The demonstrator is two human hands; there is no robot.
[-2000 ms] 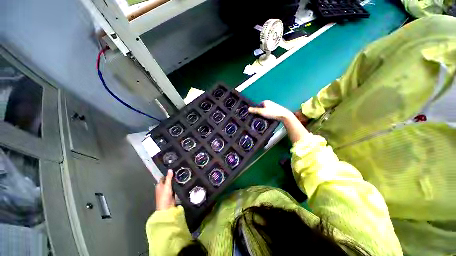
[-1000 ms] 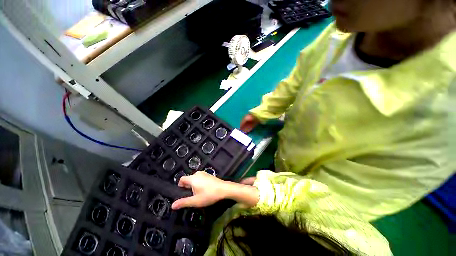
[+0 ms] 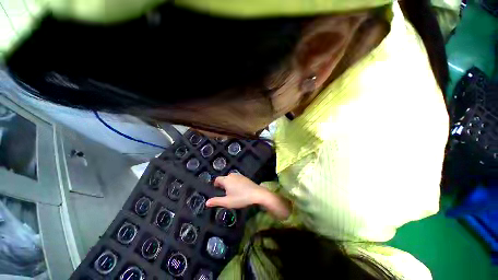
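Observation:
A black parts tray (image 3: 170, 236) with round watch heads (image 3: 216, 247) in its pockets lies tilted across the lower middle. My right hand (image 3: 236, 194) holds its far right edge, thumb on top near a watch head; the other fingers are partly hidden. A second black tray (image 3: 249, 164) with watch heads lies just beyond it, some pockets at its right without units. My left hand is not in view; the near side of the tray is cut off by the picture's edge.
Another person's dark-haired head (image 3: 180, 65) and yellow smock (image 3: 366, 131) fill the top and right, hiding most of the bench. A grey cabinet (image 3: 93, 169) stands at left. More black trays (image 3: 472, 126) and a blue object (image 3: 480, 221) are at far right, above green floor.
The other person has leaned in from the right, covering the fan and shelf. The tray under my right hand, earlier above the bench end, now lies nearer me, with the second tray showing beyond.

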